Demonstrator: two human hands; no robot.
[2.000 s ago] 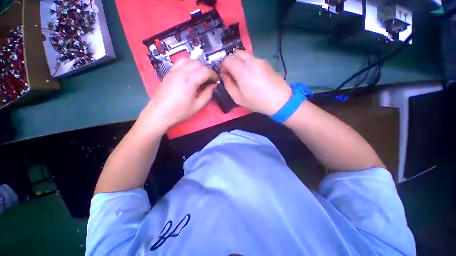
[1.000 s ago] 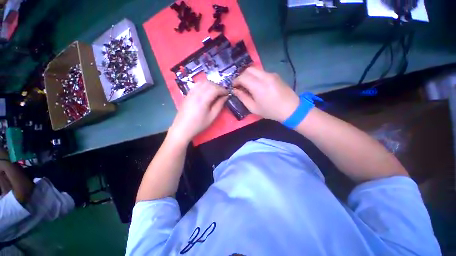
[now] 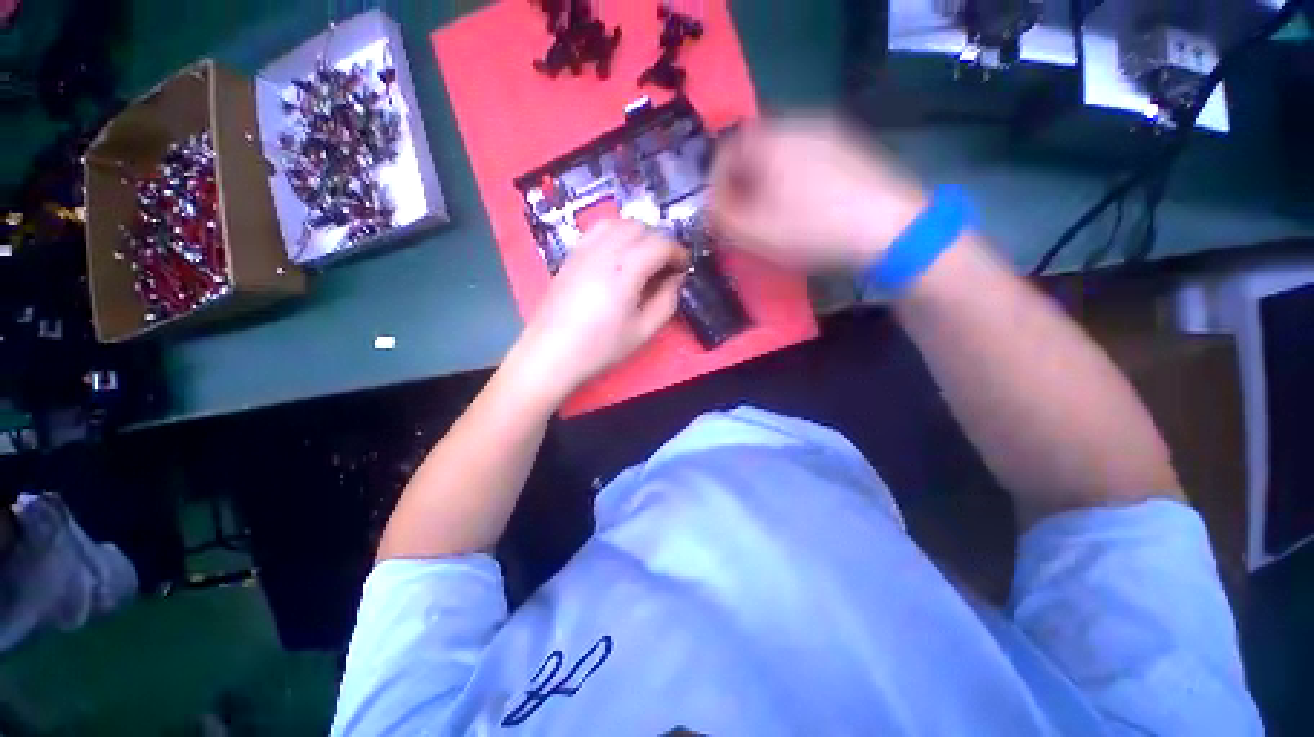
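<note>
A dark mechanical assembly [image 3: 634, 180] with silver parts and a square opening lies on the red work mat [image 3: 490, 87]. Its black grip-like arm [image 3: 712, 303] points toward me. My left hand [image 3: 605, 295] rests at the assembly's near edge with fingers curled; whether the fingertips pinch a small part cannot be seen. My right hand [image 3: 807, 195] is blurred over the assembly's right side, wearing a blue wrist strap [image 3: 922, 241]. Its fingertips are too blurred to tell if they hold anything.
Small black parts [image 3: 577, 39] lie at the mat's far end. At left stand a brown carton [image 3: 260, 216] of red-and-silver parts and a white tray [image 3: 427, 187] of silver-dark parts. Two screw feeders [image 3: 1153, 72] and black cables [image 3: 1102, 195] are at the far right.
My right hand has moved right and away from my left hand, and blurs. My left hand stays at the assembly's near edge. The camera view has shifted.
</note>
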